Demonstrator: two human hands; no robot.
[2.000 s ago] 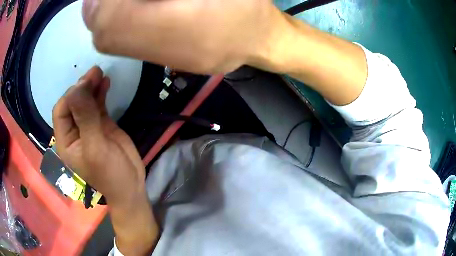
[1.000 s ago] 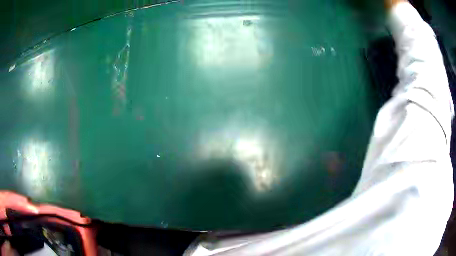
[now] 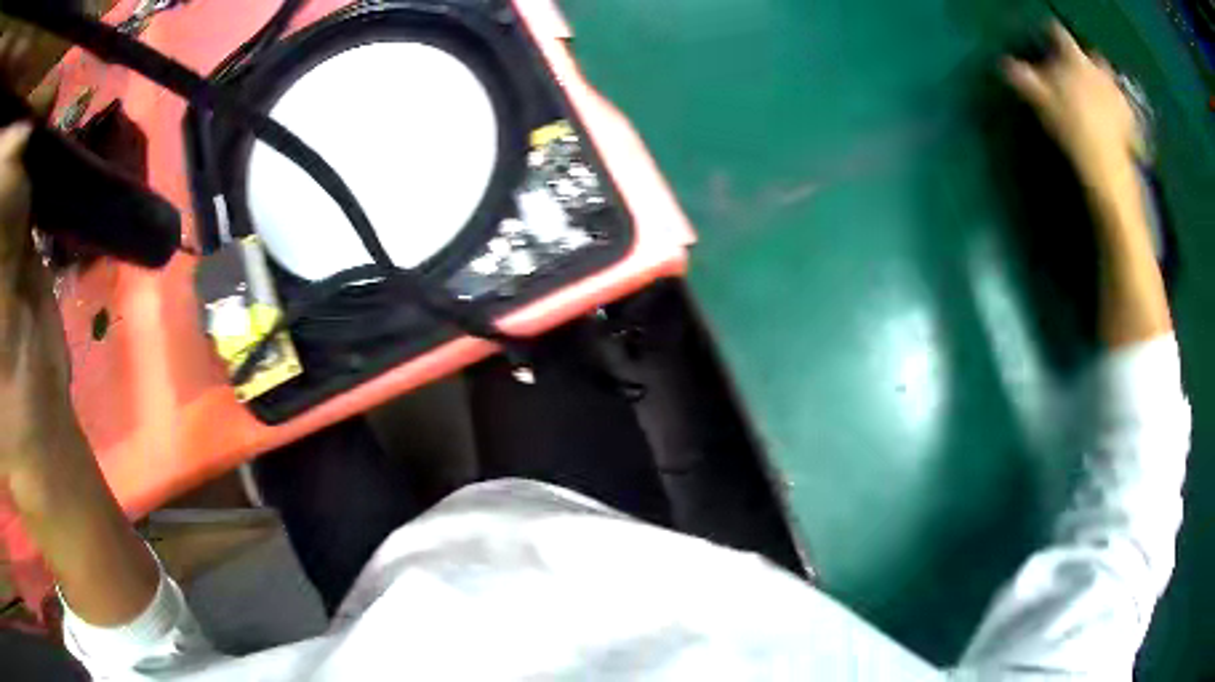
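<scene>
The flat black housing (image 3: 349,349) lies on a red-pink surface, with a white round disc (image 3: 387,160) inside its black ring. A yellow-edged power supply board (image 3: 273,362) sits at the lower left corner, and a board with white connectors (image 3: 540,227) at the right corner. My left hand (image 3: 13,187), cut off by the left edge, is closed on a thick black electric screwdriver (image 3: 107,207); its tip is close to the power supply board. My right hand (image 3: 1082,104) is blurred at the far upper right, over a dark area of the green bench; whether it holds anything cannot be told.
The green bench (image 3: 839,253) extends along the right. A thick black cord (image 3: 313,160) crosses over the disc. A cable with a small white plug (image 3: 524,374) hangs over the red-pink surface's front edge (image 3: 387,377). Small dark and silver pieces lie at the upper left.
The view has swung back from the green bench to the housing. The screwdriver now shows in my left hand. My right arm remains stretched out to the right, and its hand is now in view.
</scene>
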